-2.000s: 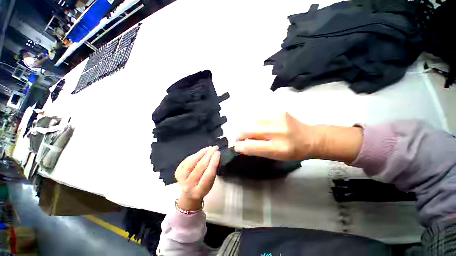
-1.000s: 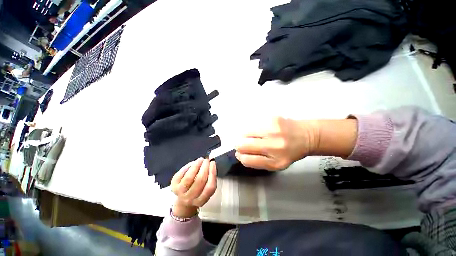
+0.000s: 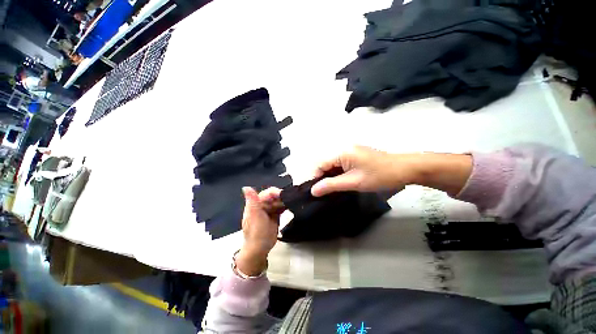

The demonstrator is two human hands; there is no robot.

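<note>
A limp black cut panel [image 3: 333, 218] lies over the table edge area in front of me. My left hand [image 3: 260, 222] holds its left end between raised thumb and fingers. My right hand [image 3: 359, 176] pinches its upper edge, thumb on the near side. Whether a black strip is between my fingers cannot be told. A stack of black panels [image 3: 238, 163] lies just left, with small tabs along its right edge. A row of black strips [image 3: 480, 236] lies below my right forearm.
A broad black panel heap [image 3: 444, 59] lies at the upper right. Checked pieces [image 3: 131, 78] and a tied grey-green bundle [image 3: 65, 196] lie on the long white table [image 3: 163, 196] at left. A brown box [image 3: 98, 261] is under its edge.
Between my hands the panel now shows more of its dark surface and spreads toward me and right. My left hand has turned, its thumb raised; my right hand has moved slightly up.
</note>
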